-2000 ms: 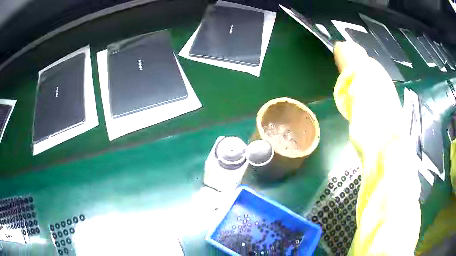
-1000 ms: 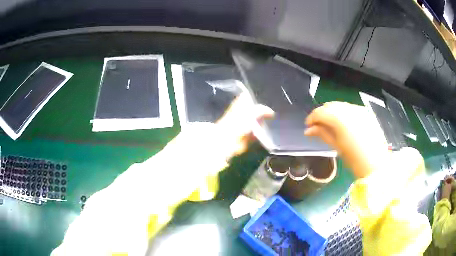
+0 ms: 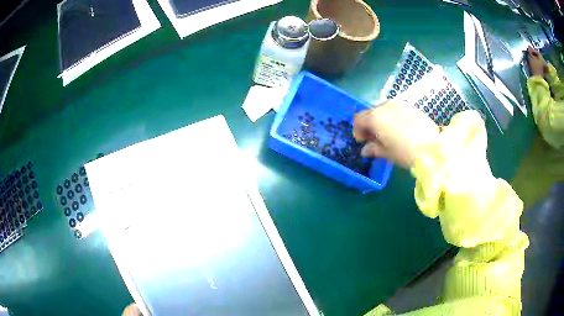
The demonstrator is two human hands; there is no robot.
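A tablet back cover [image 3: 213, 271] lies in front of me on a white separator sheet [image 3: 272, 228]; its upper part is washed out by glare. My right hand [image 3: 386, 134] is over the right side of the blue parts bin [image 3: 321, 162], its fingers bent down toward the small dark pieces [image 3: 337, 139]. Whether the fingers hold a piece cannot be told. My left hand [image 3: 131, 310] shows only as a fingertip at the bottom edge, by the left side of the separator sheet; the rest is out of the picture.
Behind the bin stand a solvent bottle [image 3: 281, 52], a brown tub [image 3: 340, 46] and a white wipe [image 3: 258, 102]. Ring adhesive sheets lie left [image 3: 18, 200] and right [image 3: 408, 77]. More covers [image 3: 96, 31] lie along the far side. Another person's arm [image 3: 547, 102] is at right.
The cover that both hands held above the tub now lies in front of me on its sheet. My right hand has moved to the bin; my left hand has dropped to the bottom edge.
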